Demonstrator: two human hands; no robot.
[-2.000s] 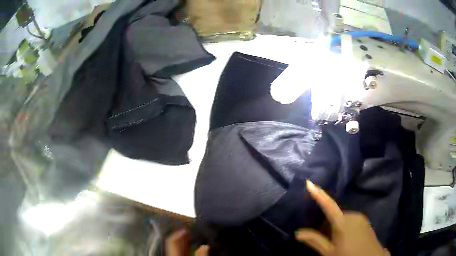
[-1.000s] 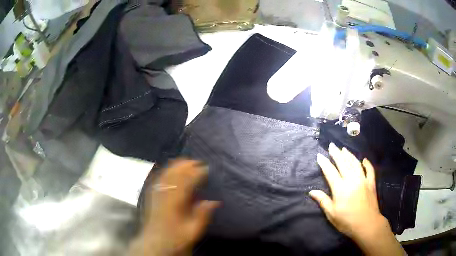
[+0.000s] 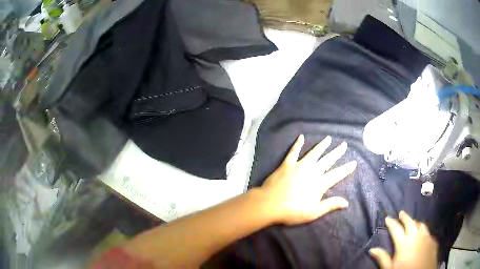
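Note:
A large dark navy garment panel lies on the white table and runs under the sewing machine's needle area. My left hand lies flat on the panel with its fingers spread, left of the needle. My right hand rests on the cloth below the needle, near the bottom right, fingers bent and slightly apart; its wrist is cut off by the frame edge. The presser foot and needle are hard to make out in the lamp glare.
Waiting garment pieces lie heaped on the left, with a short pale stitched line. A brown board is behind. The machine head with a blue tube stands at the right. The table's ruler-marked front edge shows at lower left.
My left hand has moved from the front edge onto the panel. The panel has been pushed further back, hiding its seam. My right hand is lower. The view has shifted left.

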